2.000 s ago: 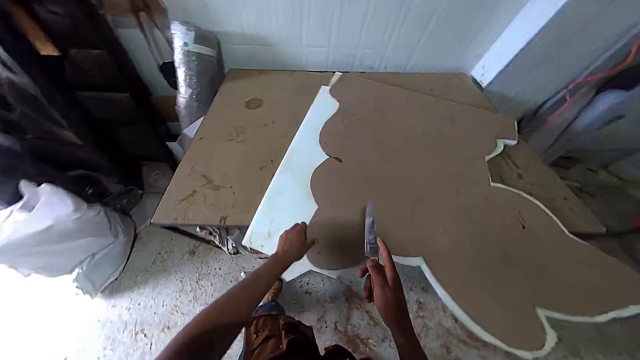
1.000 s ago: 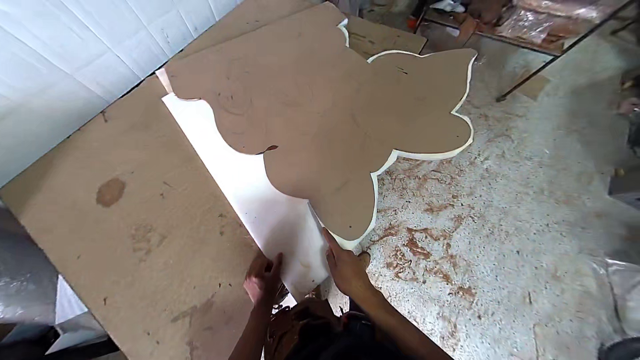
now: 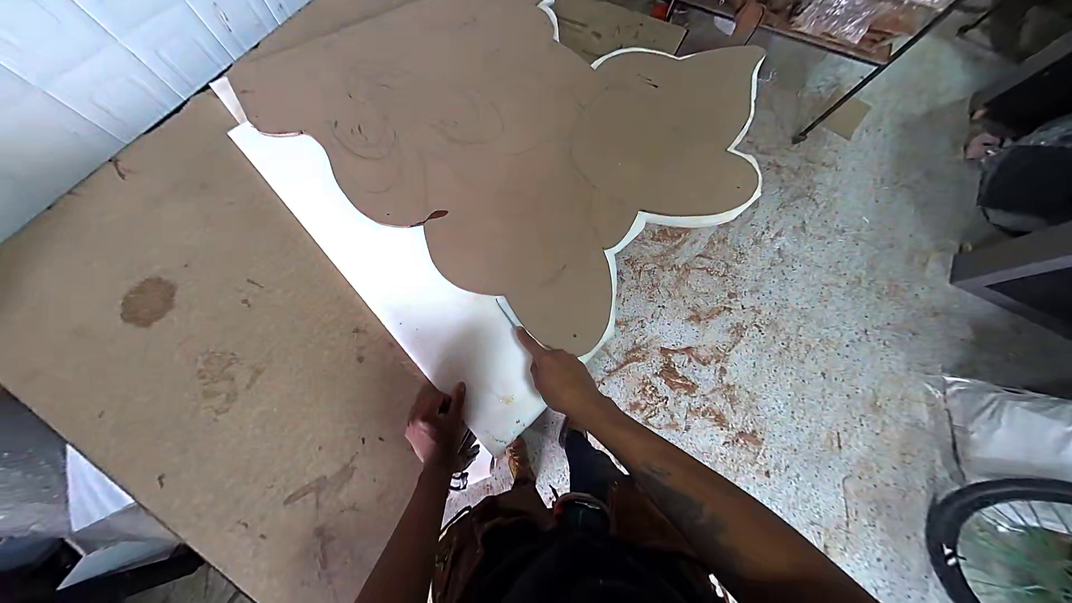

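Observation:
A brown scalloped board template (image 3: 502,151) lies over a white sheet (image 3: 377,276), which looks like foam and shows as a wide strip along the left and a thin rim on the right. My right hand (image 3: 563,377) is closed round a knife, its index finger stretched toward the thin blade (image 3: 507,311) at the template's lower scalloped edge. The knife's handle is hidden in the hand. At the near left edge of the white sheet, my left hand (image 3: 435,419) grips it with the thumb on top; its other fingers are partly hidden.
A stained brown tabletop (image 3: 251,352) supports the sheets beside a pale panelled wall (image 3: 109,75). Brown scraps lie on the speckled floor (image 3: 804,335). A bicycle wheel (image 3: 946,536) is at lower right, below a white sack (image 3: 1005,427). A metal-legged rack (image 3: 879,71) stands at upper right.
The view has swung round since the oldest frame. My right hand, which showed the knife raised over the template then, now has its blade at the template's edge. My left hand has shifted onto the sheet's outer edge.

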